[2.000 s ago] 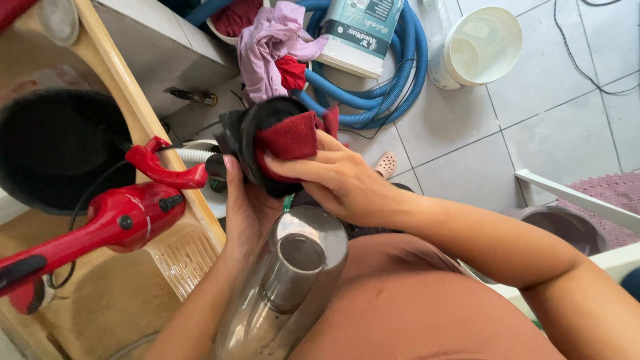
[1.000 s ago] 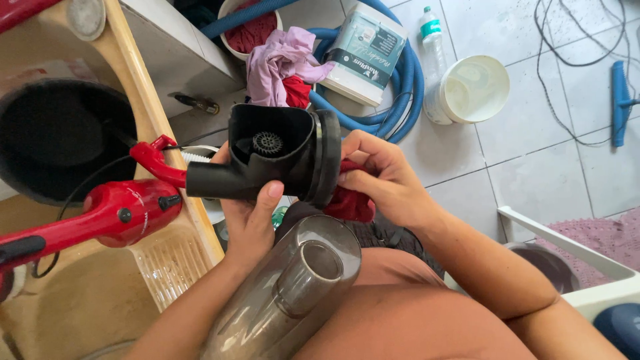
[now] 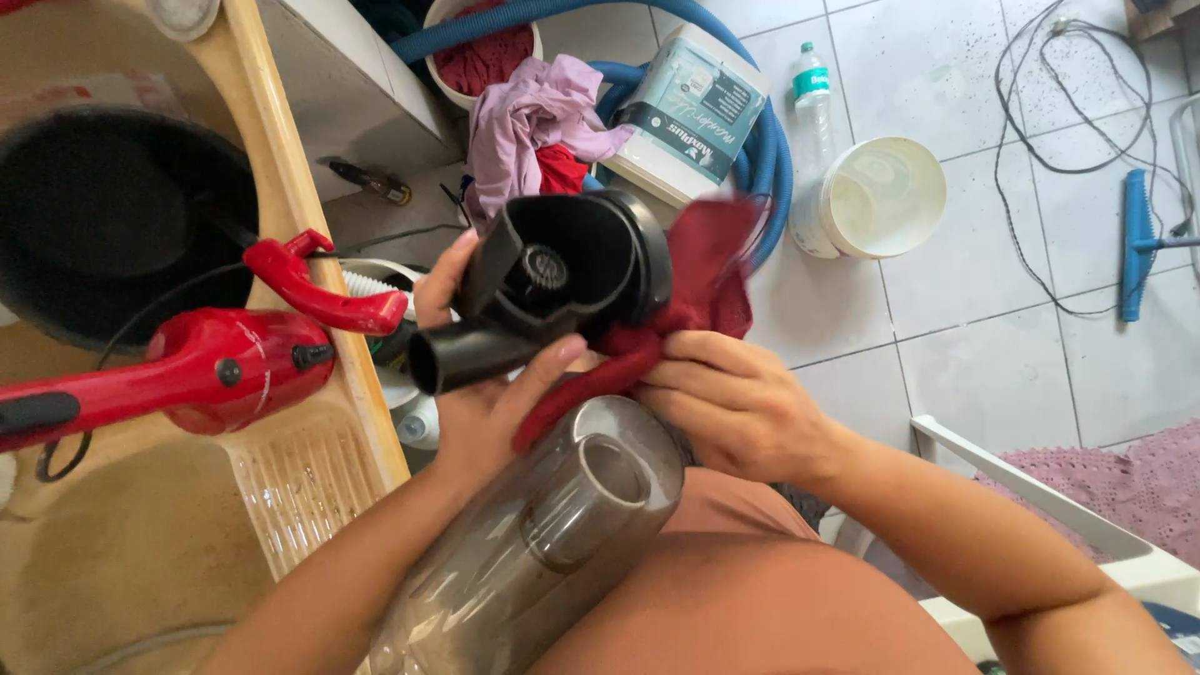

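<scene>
Between my hands, above the lap, is a black plastic vacuum cleaner part (image 3: 572, 248) with a side tube and a round rim. My left hand (image 3: 497, 384) holds it from the left and below, thumb at the tube. In my right hand (image 3: 741, 403) a dark red cloth (image 3: 708, 272) is gripped; it hangs against the rim and trails under the part, partly blurred. A clear smoky plastic canister (image 3: 553, 525) leans between my forearms against the body. On the sink edge at the left lies a red handheld vacuum body (image 3: 244, 370).
A cream sink (image 3: 309, 459) with a black basin (image 3: 122, 225) stands left. On the tiled floor are a blue hose (image 3: 773, 141), a white and teal container (image 3: 694, 112), a white bucket (image 3: 886, 197), a plastic bottle (image 3: 811, 103), a cable (image 3: 998, 178) and a blue squeegee (image 3: 1136, 244).
The black part has turned so that its open side and tube show, which were hidden two seconds ago. The red cloth, bunched at the rim one second ago, now hangs spread out.
</scene>
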